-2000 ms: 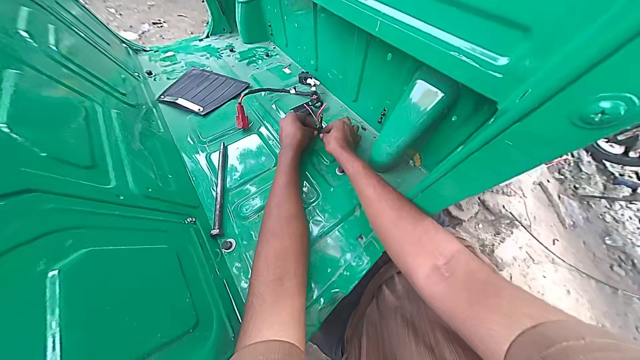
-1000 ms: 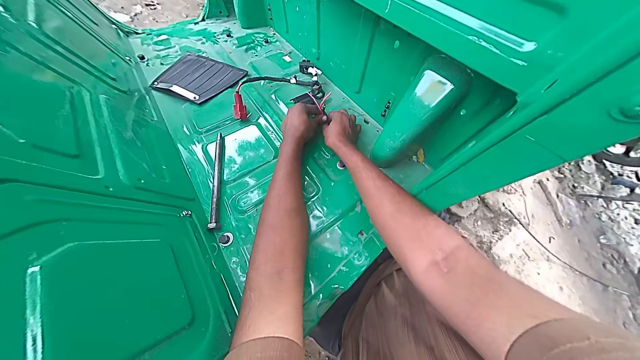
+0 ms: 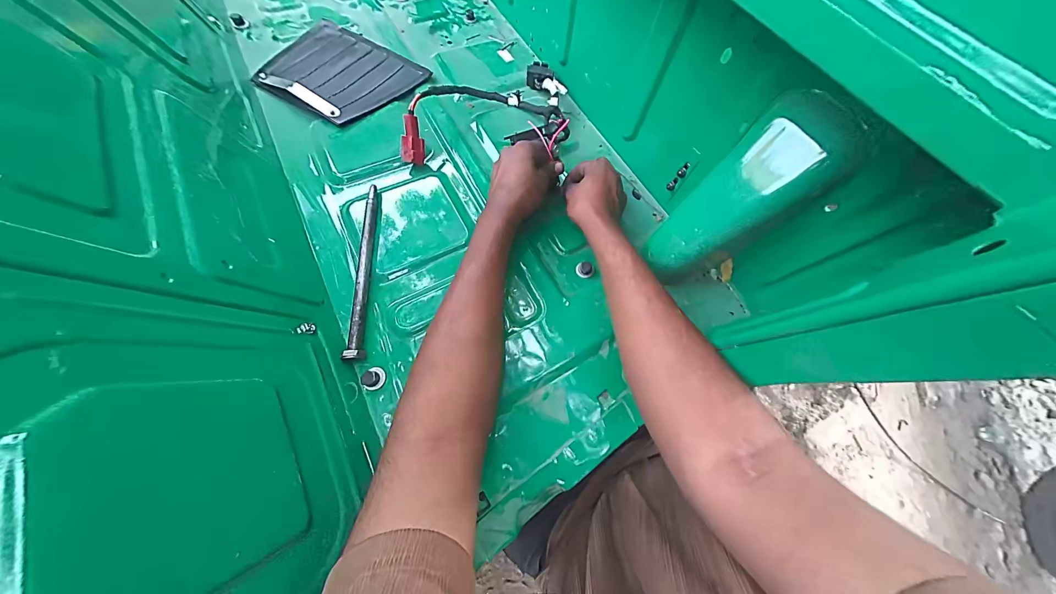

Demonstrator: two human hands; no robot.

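Observation:
My left hand (image 3: 525,181) is closed around part of a wiring harness (image 3: 487,95) near its bare pink and red wires (image 3: 550,136). Close on its right, my right hand (image 3: 595,191) has its fingers pinched at the same spot; what lies between its fingertips is too small to tell. The harness is wrapped in black tape and runs left to a red plastic connector (image 3: 412,140). A black connector (image 3: 540,76) and a small white one (image 3: 554,86) sit at its upper right end.
A long steel bolt (image 3: 361,272) lies on the green metal floor (image 3: 429,305), left of my arms. Behind it is a black rubber flap (image 3: 355,66) bearing a metal strip (image 3: 309,97). Green panels rise on both sides, with a rounded bulge (image 3: 755,177) at right.
The view has moved closer to the floor. Both hands stay together at the harness, and the pink and red wires now stand out above my left hand.

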